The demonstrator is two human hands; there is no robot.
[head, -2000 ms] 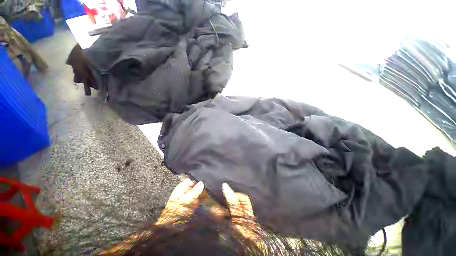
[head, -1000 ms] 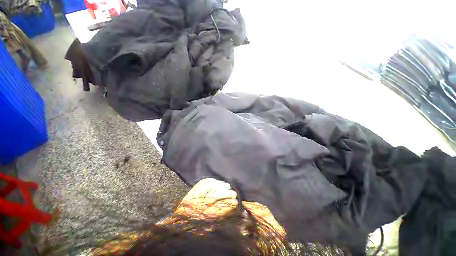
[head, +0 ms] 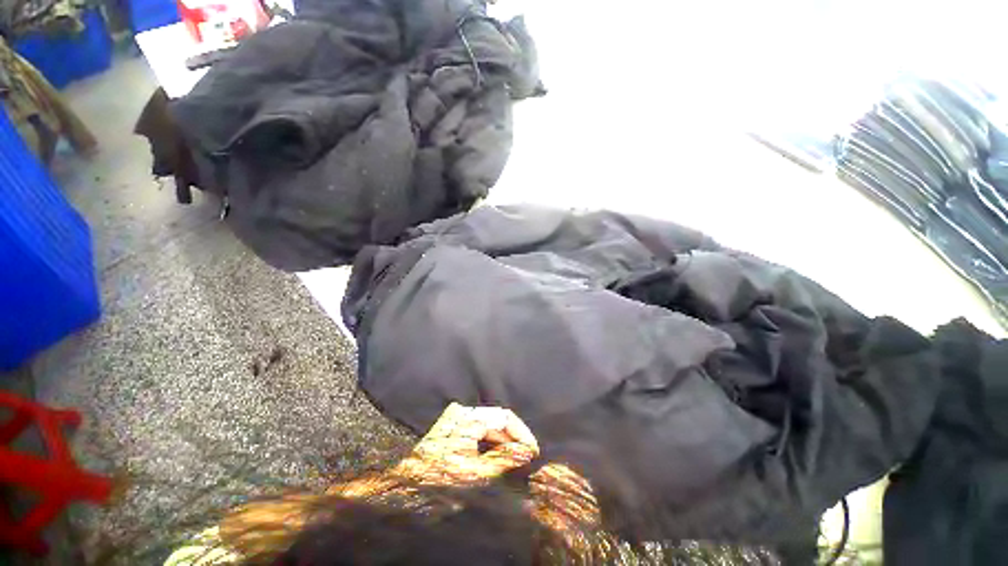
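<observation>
A dark grey jacket (head: 531, 354) lies bunched across the pale table, its near edge close to my body. My left hand (head: 478, 433) is at this near edge with its fingers curled; it appears to pinch the edge cloth. My right hand (head: 564, 494) is just right of it, low in the picture and mostly covered by hanging hair, so its fingers and anything in them are hidden. A thin dark cord (head: 844, 531) loops out below the jacket at the lower right. No tool can be made out.
A large dark jacket pile (head: 332, 144) stands behind at the table's left edge. Another dark garment (head: 956, 442) lies at the right and folded stacks (head: 928, 166) lie at the far right. Blue crates (head: 39, 243) and a red stool (head: 44, 470) stand on the speckled floor at the left.
Two seconds ago both hands lay apart with fingers extended on the near edge. They came together, and now my left fingers are curled and my right hand is lower. The jacket barely moved.
</observation>
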